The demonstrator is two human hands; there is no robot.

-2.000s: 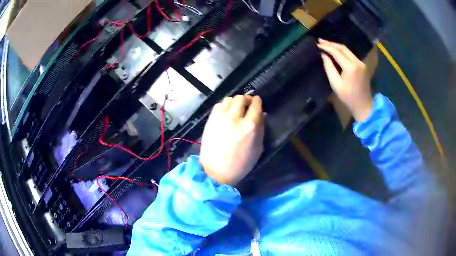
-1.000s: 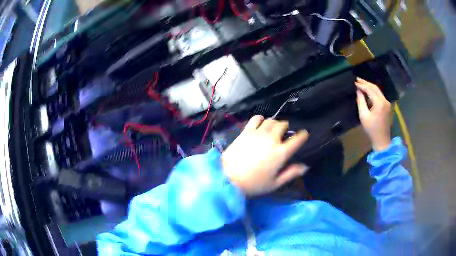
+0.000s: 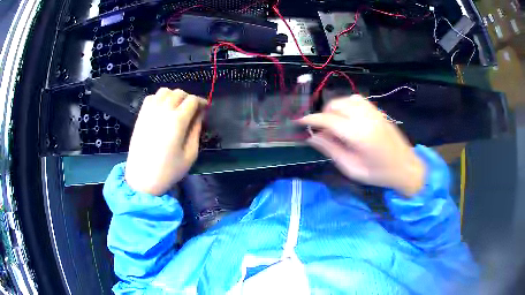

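The nearest long black housing (image 3: 455, 112) lies across the bench in front of me. A black speaker box (image 3: 115, 101) lies tilted at its left end. My left hand (image 3: 167, 138) is over the housing's left part, its fingers curled and covering the box's right end; its grip is hidden. A thin red wire (image 3: 213, 75) runs down beside its fingertips. My right hand (image 3: 362, 144) is blurred over the middle of the housing, thumb and fingers close to blurred red wire; its grip is unclear. A white wire (image 3: 391, 92) lies behind it.
Behind is another black housing with a speaker box (image 3: 230, 31), red wires and a metal plate (image 3: 296, 37). A small grey module (image 3: 456, 33) with white wires is at its right. The green bench edge (image 3: 253, 161) runs in front. Brown cartons (image 3: 506, 34) show at upper right.
The view has turned, so the housings now run sideways. My left hand has moved to the housing's left part by the speaker box. My right hand has moved from the right end to the middle.
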